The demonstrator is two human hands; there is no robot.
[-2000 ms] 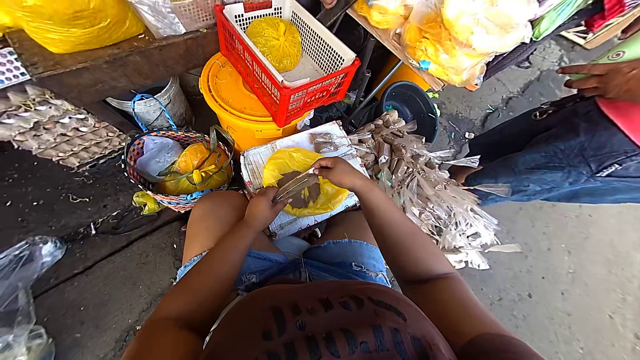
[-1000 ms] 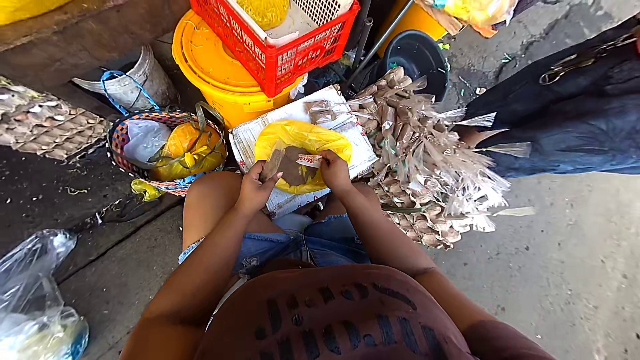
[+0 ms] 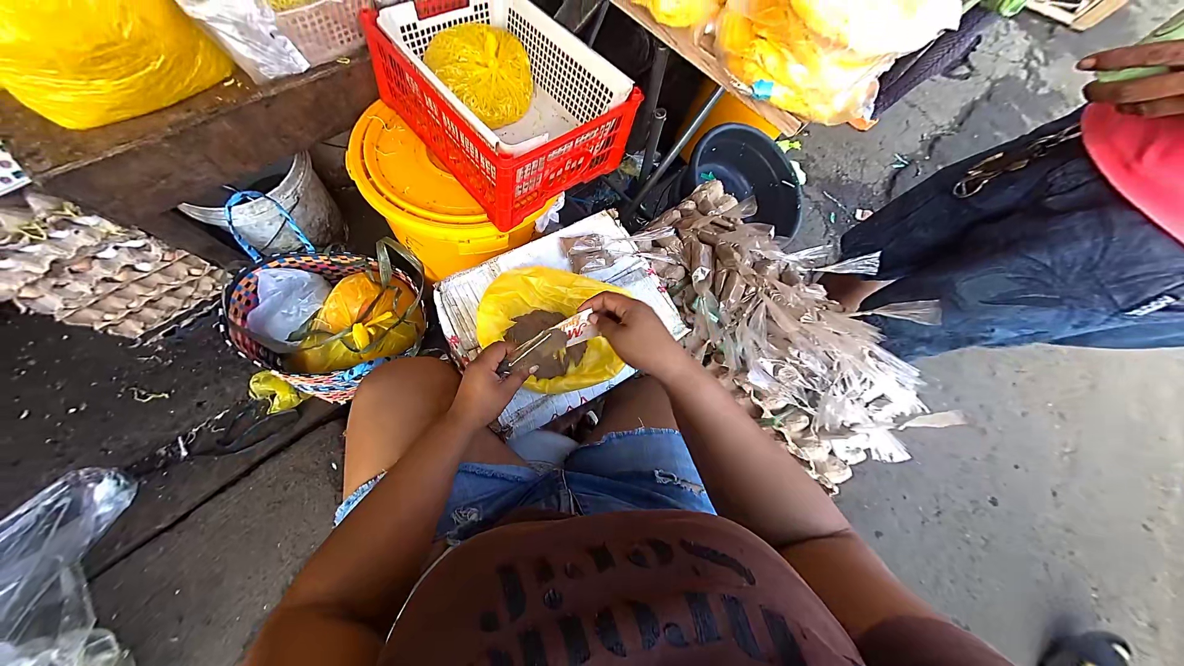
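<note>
Between my hands, a small clear plastic packet [image 3: 536,350] is held over a yellow plastic bag [image 3: 518,289] of brown powder [image 3: 555,363]. My left hand [image 3: 488,381] pinches the packet's lower left end. My right hand [image 3: 631,331] grips a small red-and-white printed piece [image 3: 578,326] at the packet's upper right; whether this is a scoop or a wrapper cannot be told. The open bag lies on a white box [image 3: 462,301] in front of my knees. More filled packets [image 3: 592,252] lie at the box's far edge, and a large heap of them [image 3: 758,305] stands to its right.
A woven basket [image 3: 242,338] with bags is at left, near egg trays [image 3: 102,268]. A lidded yellow bucket [image 3: 407,176] stands beyond the box under a red crate [image 3: 518,180]. A black basin [image 3: 754,171] lies behind the heap. Another person [image 3: 1017,240] stands at right.
The printed piece showed between my hands over the powder one second ago; now it is up at my right fingers, with the clear packet stretching to my left hand.
</note>
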